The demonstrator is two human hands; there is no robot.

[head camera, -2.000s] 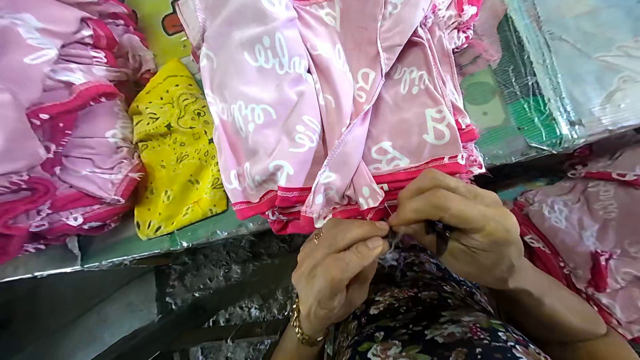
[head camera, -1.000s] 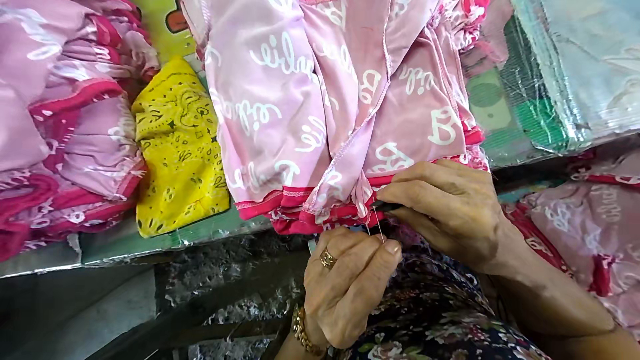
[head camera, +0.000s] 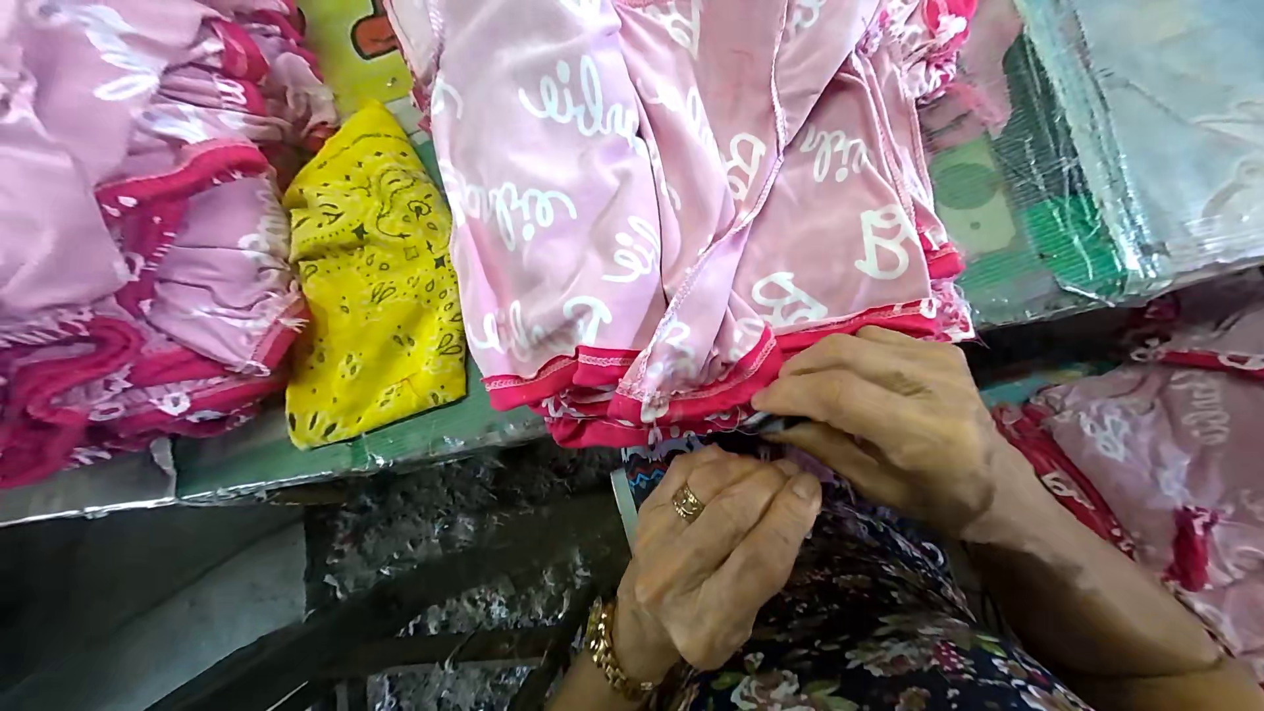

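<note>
A stack of pink printed fabric garments (head camera: 583,197) with bright pink hems lies at the table edge. At its lower right corner my right hand (head camera: 879,425) has its fingers closed at the hem, with a small dark item, not clear in kind, under the fingertips. My left hand (head camera: 726,543), with a ring and a gold bracelet, is just below the hem, its fingers curled and pinched together; whatever lies between them is hidden. A yellow bandana-print cloth (head camera: 380,286) lies left of the stack.
More pink garments (head camera: 188,247) are heaped at the left, and others (head camera: 1165,454) lie lower right. The table's plastic-covered edge (head camera: 474,430) runs below the stack. Clear plastic sheeting (head camera: 1185,138) covers the upper right. A floral garment (head camera: 859,612) is on my lap.
My hands were close together under the hem; the right is now up against the hem corner and the left lower. Thin threads seen between them one second ago no longer show.
</note>
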